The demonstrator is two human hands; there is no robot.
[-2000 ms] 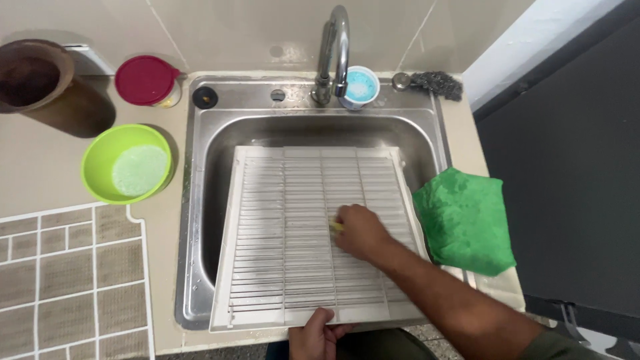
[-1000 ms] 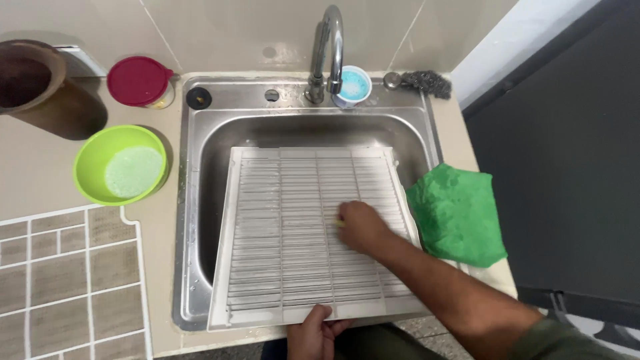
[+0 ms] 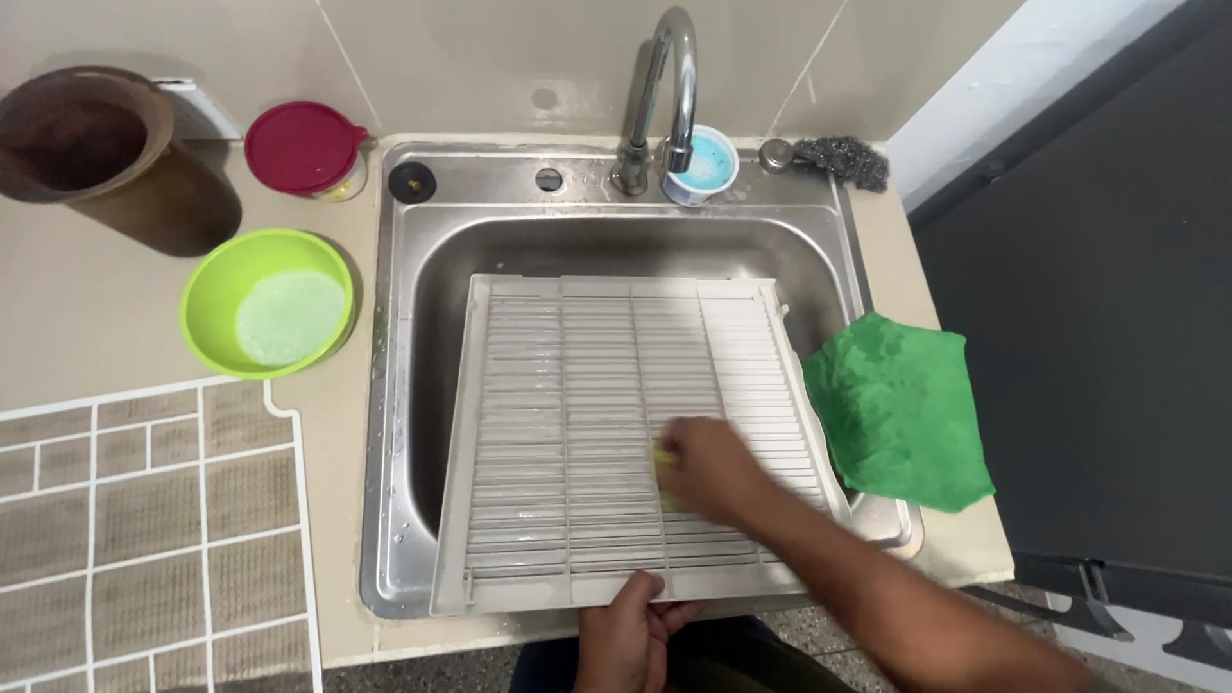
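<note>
A white slatted plastic grille panel (image 3: 602,385) lies tilted over the stainless steel sink (image 3: 395,462), its near edge over the sink's front rim. My left hand (image 3: 630,630) grips that near edge, thumb on top and fingers below. On the slats right of the middle, my right hand (image 3: 712,467), blurred, is closed on a small yellow sponge or cloth (image 3: 664,472), mostly hidden by the fingers. A green cloth (image 3: 905,414) drapes over the sink's right rim. Left of the sink, a lime green bowl (image 3: 197,313) holds pale, foamy liquid.
A mesh filter with a white frame (image 3: 202,481) lies on the left counter. Behind it stand a brown vase (image 3: 164,192) and a red-lidded container (image 3: 303,149). Along the back rim are a curved faucet (image 3: 685,87), a tub of blue paste (image 3: 707,164) and a metal scouring pad (image 3: 842,162).
My right hand has moved a little toward the near edge of the grille, with the yellow thing still in it. The left hand keeps its hold on the near edge.
</note>
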